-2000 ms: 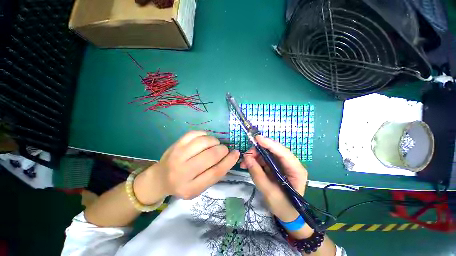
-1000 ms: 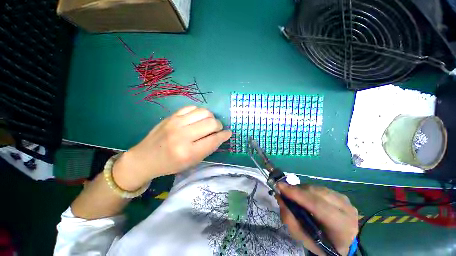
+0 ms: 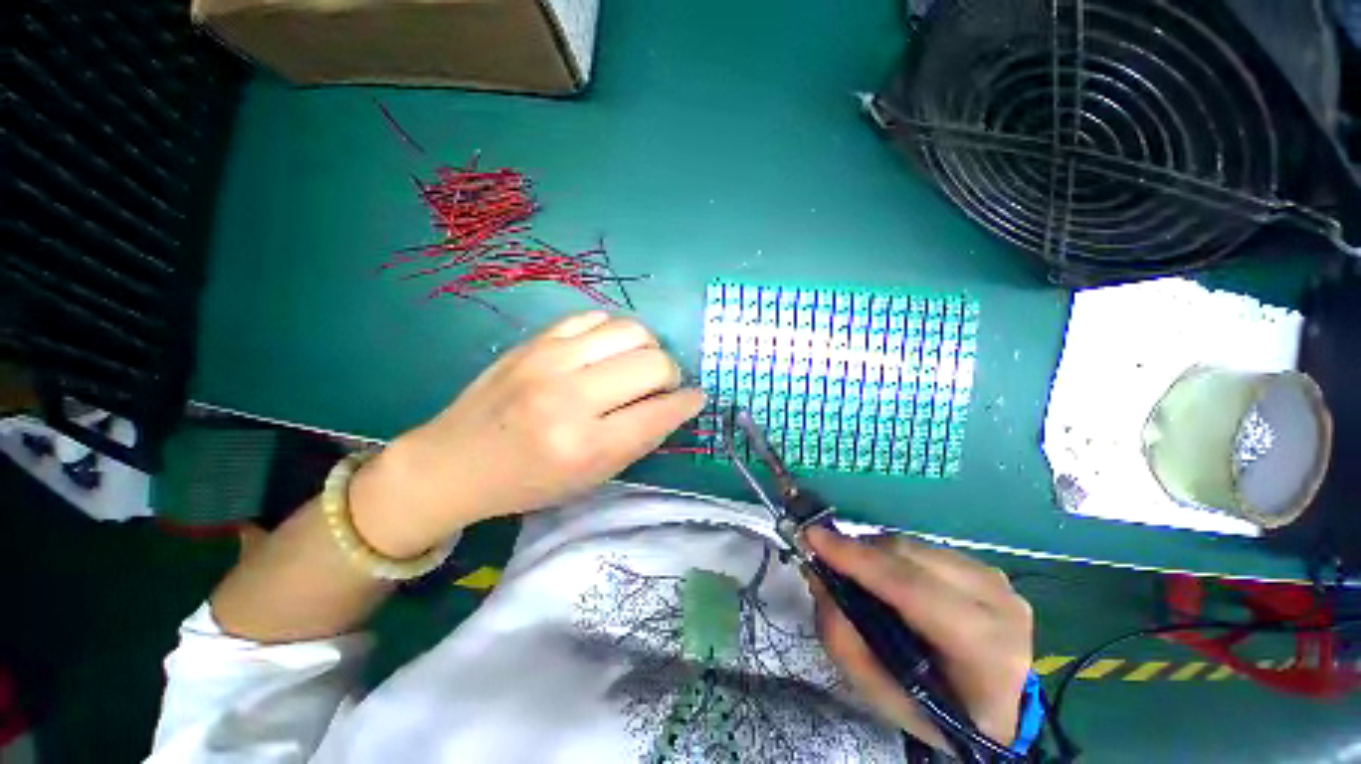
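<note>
The green and white PCB panel (image 3: 843,373) lies flat near the bench's front edge. My right hand (image 3: 933,634) holds the black soldering iron (image 3: 873,615); its metal tip is over the panel's lower left part, with a thin metal piece beside it. My left hand (image 3: 552,411) is at the panel's left edge, thumb and fingertips pinched together; what they pinch is mostly hidden, seemingly a lead wire. Short red wires (image 3: 690,443) stick out at the panel's lower left, below the fingertips. A loose pile of red lead wires (image 3: 478,206) lies further back left.
A cardboard box (image 3: 433,48) stands at the back left, a black ridged rack (image 3: 105,194) at the far left. A large fan (image 3: 1105,142) stands at the back right. A round pot (image 3: 1239,445) rests on a white sheet (image 3: 1097,358) at the right.
The hands were together at the panel's lower left; they then separated. My right hand has since moved slightly left and up, bringing the tip nearer the panel's left edge. My left hand stays by that edge.
</note>
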